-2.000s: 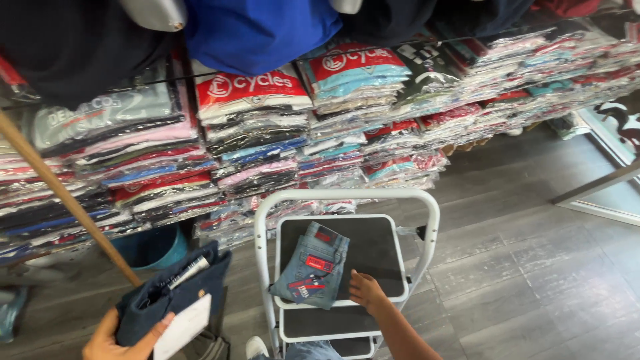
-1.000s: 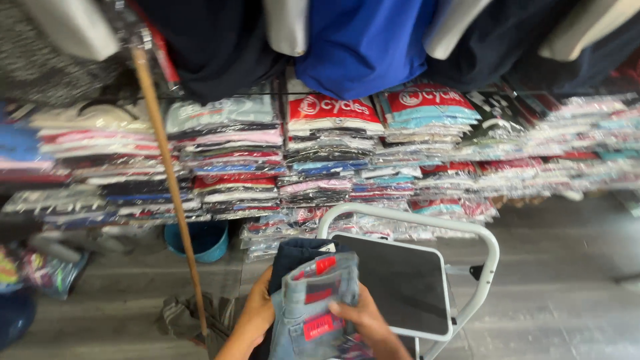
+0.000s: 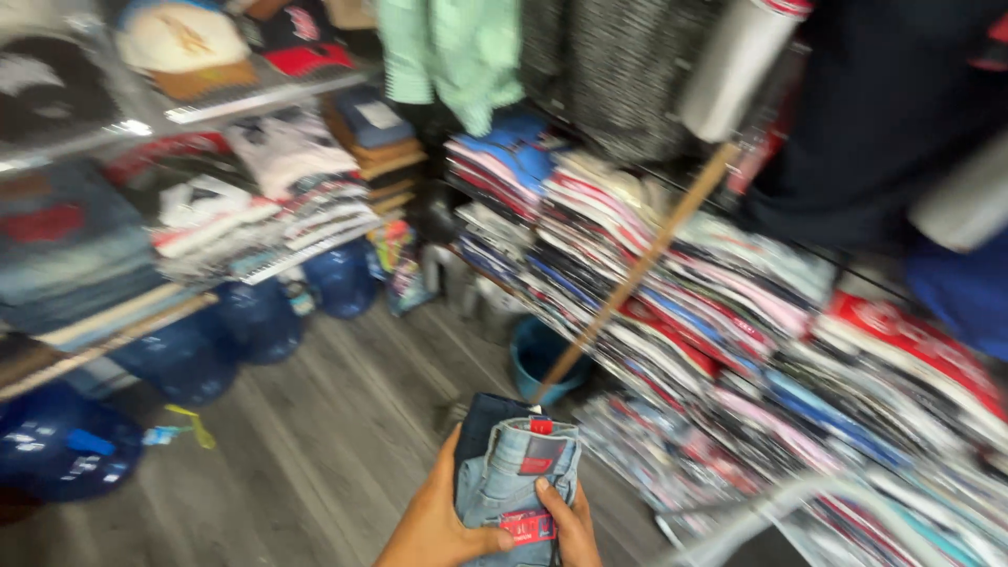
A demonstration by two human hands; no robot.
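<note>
At the bottom centre of the head view, a folded pair of light-blue jeans [image 3: 512, 484] with red tags lies against folded dark-blue jeans [image 3: 479, 429]. My left hand [image 3: 441, 512] grips the bundle from the left, its thumb across the front of the light pair. From the right, my right hand [image 3: 571, 520] holds the light jeans, thumb on the denim above the red tag. The lower part of the bundle is cut off by the frame.
A wooden pole [image 3: 642, 268] slants up from beside a blue bucket [image 3: 524, 358]. Stacks of bagged shirts [image 3: 693, 315] line the right. Left are shelves with caps [image 3: 185, 43], folded jeans [image 3: 71, 244] and large blue water jugs [image 3: 189, 354] below. A step stool's frame [image 3: 756, 512] stands lower right.
The light jeans, on the step stool two seconds ago, are now in both hands with the dark pair. The view has swung left, bringing the cap shelves and water jugs into sight.
</note>
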